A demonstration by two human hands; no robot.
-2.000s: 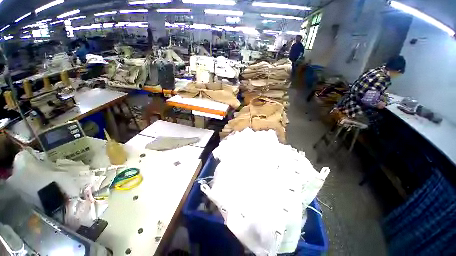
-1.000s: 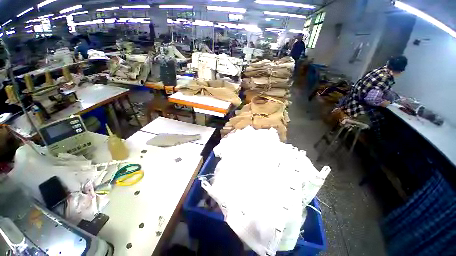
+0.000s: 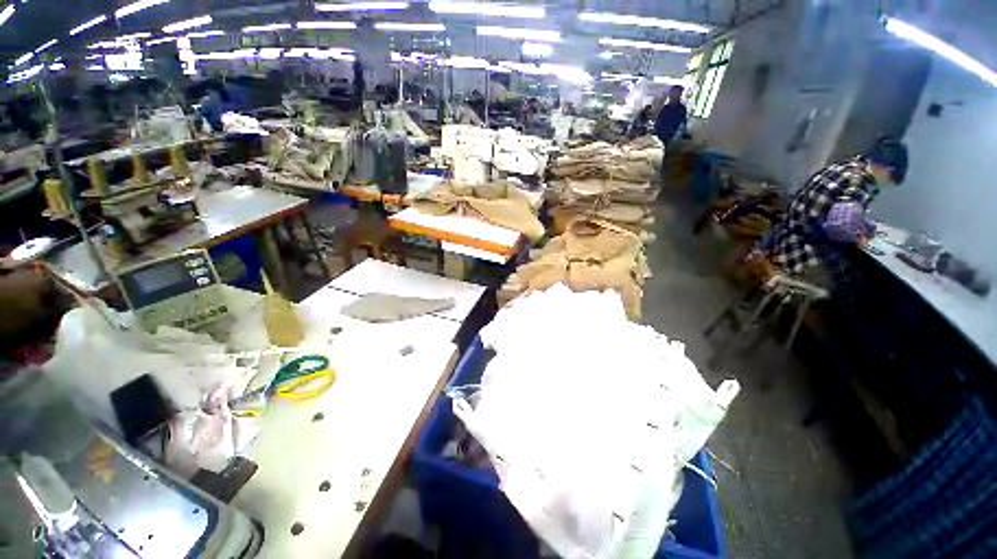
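Neither of my hands is in view. A large pile of white garments or cut pieces (image 3: 596, 420) with short dark marks fills a blue plastic bin (image 3: 465, 497) right of the white machine table (image 3: 366, 377). Part of the sewing machine head (image 3: 131, 497), pale and shiny with a sticker, shows at the lower left, cut off by the edge. Scissors with green and yellow loop handles (image 3: 304, 378) lie on the table. A dark mobile phone (image 3: 142, 406) lies by crumpled white cloth scraps (image 3: 208, 420). A yellowish bottle with a pointed spout (image 3: 282, 319) stands beside the control panel (image 3: 175, 293).
A grey-beige cut piece (image 3: 399, 307) lies on the table's far part. Brown-tan bundles (image 3: 579, 262) are stacked behind the bin. A person in a checked shirt (image 3: 825, 207) sits at a long bench at the right; another stands far up the aisle. Thread cones (image 3: 96, 175) stand at left.
The view has swung slightly left, so the table, bin and machine sit a little further right and more of the machine head shows. The seated person's head has lowered towards the bench.
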